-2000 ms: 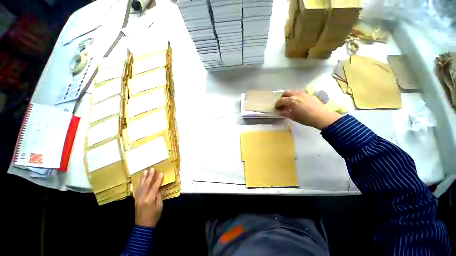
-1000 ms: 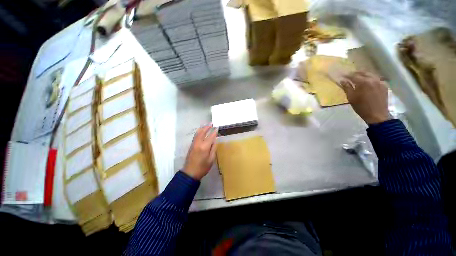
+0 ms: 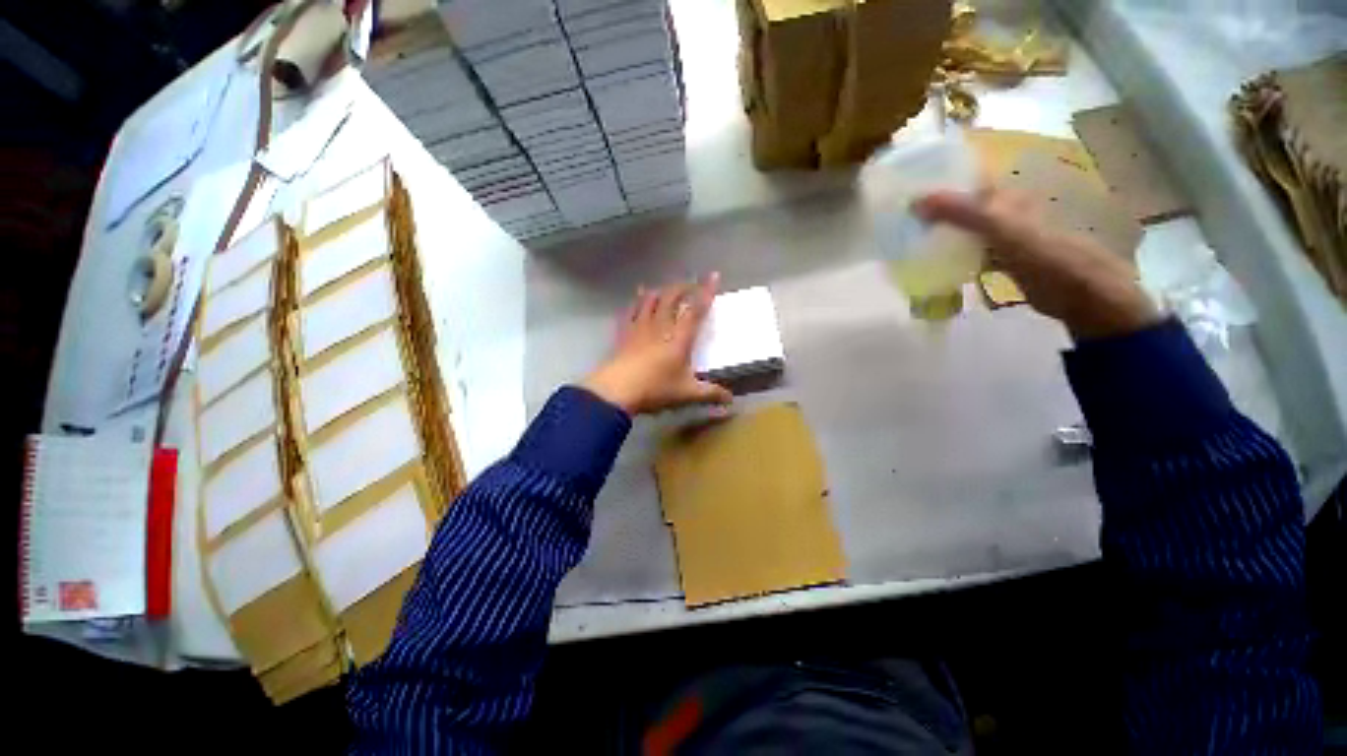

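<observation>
My left hand (image 3: 660,347) lies spread at the left end of the white card pile (image 3: 742,337), its fingers apart and touching the pile. My right hand (image 3: 1027,244) holds the translucent glue bottle (image 3: 926,222) in the air, right of the pile. The bottle's yellowish nozzle points down and its outline is blurred. A tan kraft piece (image 3: 753,505) lies flat near the table edge, just below the card pile.
Two long rows of finished pieces (image 3: 349,428) lie at left, beside a spiral calendar (image 3: 92,524). A tall card stack (image 3: 569,111) and a kraft stack (image 3: 842,74) stand at the back. Loose kraft pieces (image 3: 1042,160) and a crumpled wipe (image 3: 1194,273) are at right.
My right hand has taken hold of the glue bottle and lifted it off the table, nozzle down. My left hand has moved from the finished rows onto the card pile. The camera view has shifted.
</observation>
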